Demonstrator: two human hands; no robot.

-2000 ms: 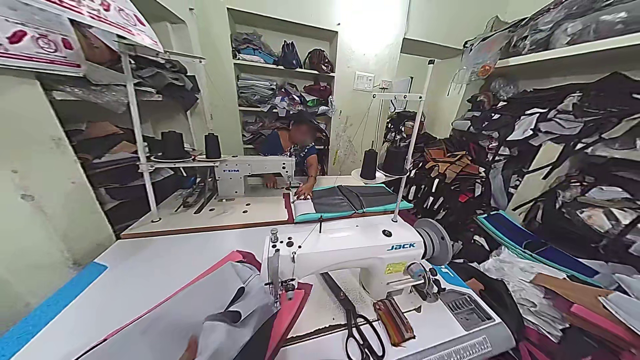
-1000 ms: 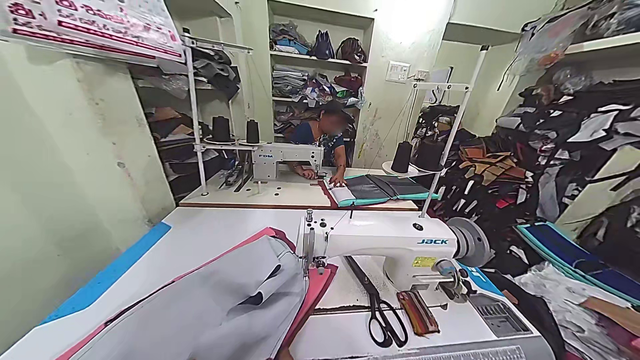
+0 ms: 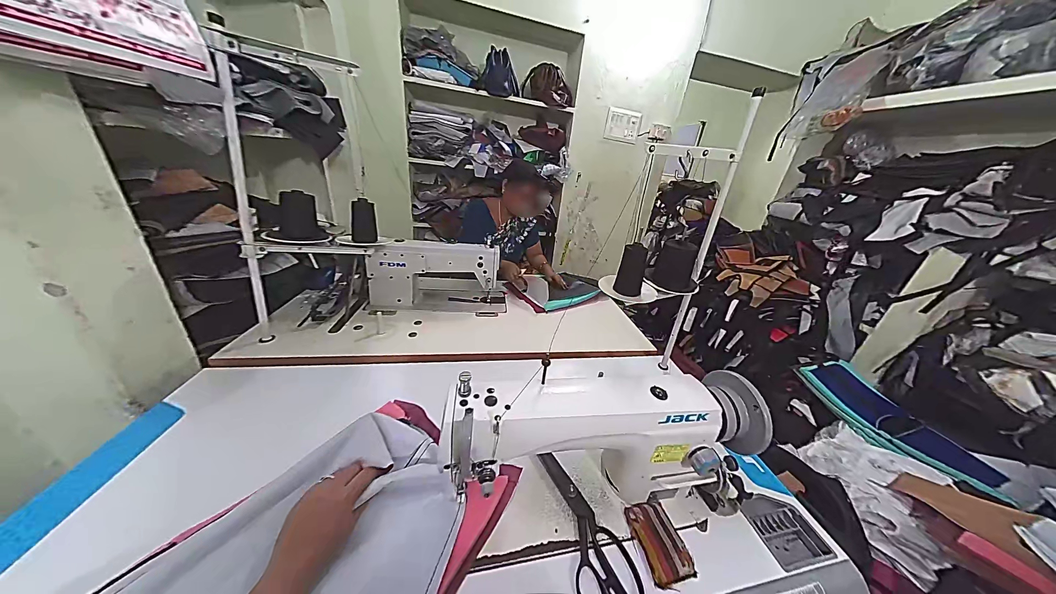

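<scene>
My left hand [image 3: 326,520] lies on grey fabric [image 3: 396,528], its fingers closed on a raised fold left of the needle area. Pink fabric [image 3: 478,528] shows beneath and beside the grey, passing under the head of a white Jack sewing machine [image 3: 586,429]. Needle and presser foot are partly hidden by the machine head and cloth. Black-handled scissors [image 3: 584,516] lie on the bed side of the machine, with a striped pouch-like bundle [image 3: 662,544] to their right. My right hand is out of view.
Across the table, a co-worker [image 3: 511,223] handles dark, teal-edged fabric [image 3: 569,294] at a second sewing machine [image 3: 429,268]. Black thread cones [image 3: 631,270] stand on a stand at the right. Heaped scraps [image 3: 866,495] lie beyond the machine's right side.
My left hand has come into fuller view on the grey fabric, which is now bunched near the machine head. The co-worker's teal-edged piece has moved, with less of it showing on the right.
</scene>
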